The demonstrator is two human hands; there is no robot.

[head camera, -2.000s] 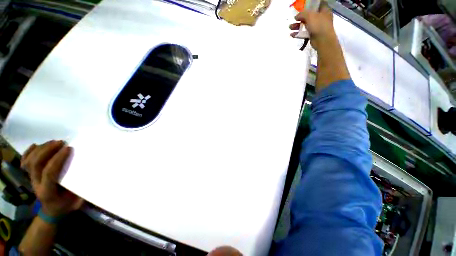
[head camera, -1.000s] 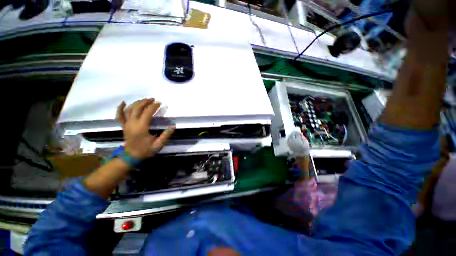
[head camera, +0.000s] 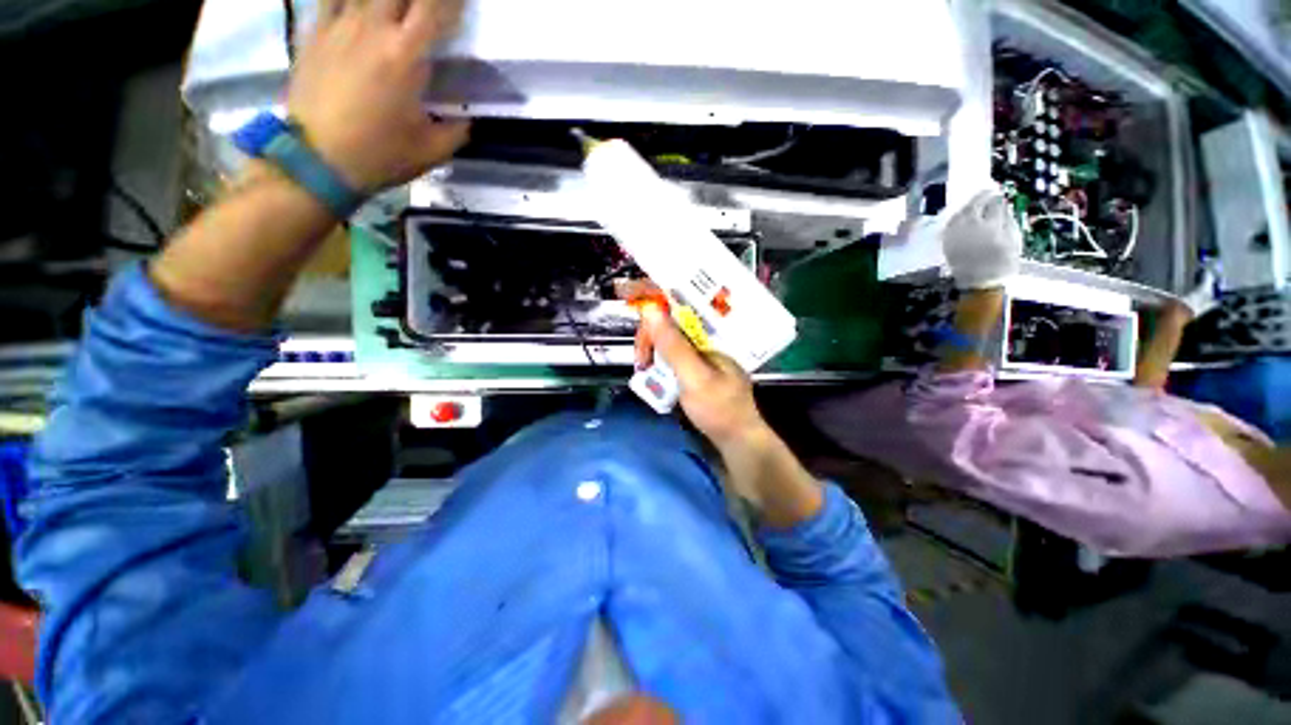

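The front cover of a white cabinet lies at the top of the view, with a dark gap under its near edge. My left hand rests on its left part, fingers apart, fingertips cut off by the frame. My right hand is shut on the grip of a white tool with orange parts, possibly an electric screwdriver. Its narrow tip points up and left, in front of the gap; contact cannot be told. The wiring compartment lies below the gap, holding dark parts and wires; the tool hides its right part.
A red button on a white box is at the line's near edge. At the right, a coworker in pink has a gloved hand at a second, open housing with circuit boards and wires. Green board shows between the units.
The view has tilted down towards the near edge. My right arm has come from the upper right to the front of my body, with the tool now visible. My left hand stays on the cover.
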